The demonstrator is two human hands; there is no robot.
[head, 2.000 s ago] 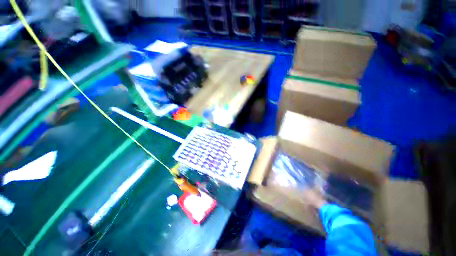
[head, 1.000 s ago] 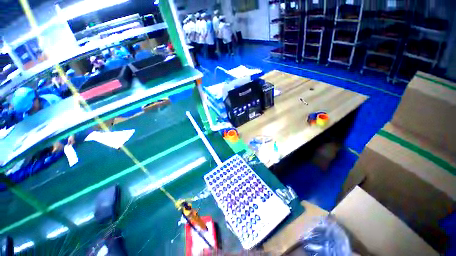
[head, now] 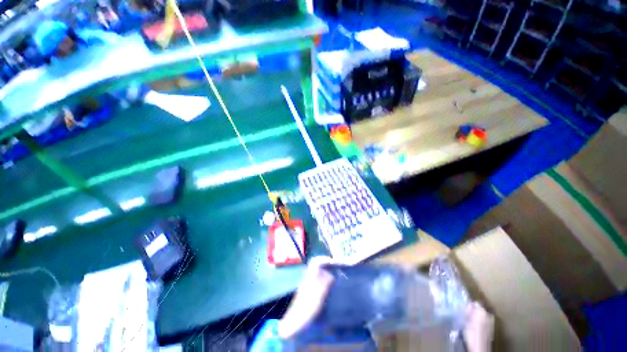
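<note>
A dark bagged part [head: 375, 299] in clear crinkled plastic is held up at the bottom centre, blurred. My left hand [head: 309, 297] is at its left end, closed on it. My right hand [head: 478, 328] is at the lower right by the loose plastic, gripping the bag; its fingers are blurred. The parts tray [head: 350, 210] with rows of small dark round parts lies just beyond the bagged part. The orange-yellow hand driver [head: 280, 207] hangs on a yellow cord over the red tray [head: 287, 244].
Dark units [head: 165, 247] lie on the green bench [head: 227, 282]. White pads [head: 113, 306] on clear plastic are at the lower left. An open carton [head: 512, 289] is at the right, near stacked cartons [head: 574, 220]. A wooden table [head: 440, 124] stands behind. A person [head: 58, 41] is across the bench.
The bagged part has come up from the open carton and over to the bench edge. My left hand has come into view on it. The view has swung left.
</note>
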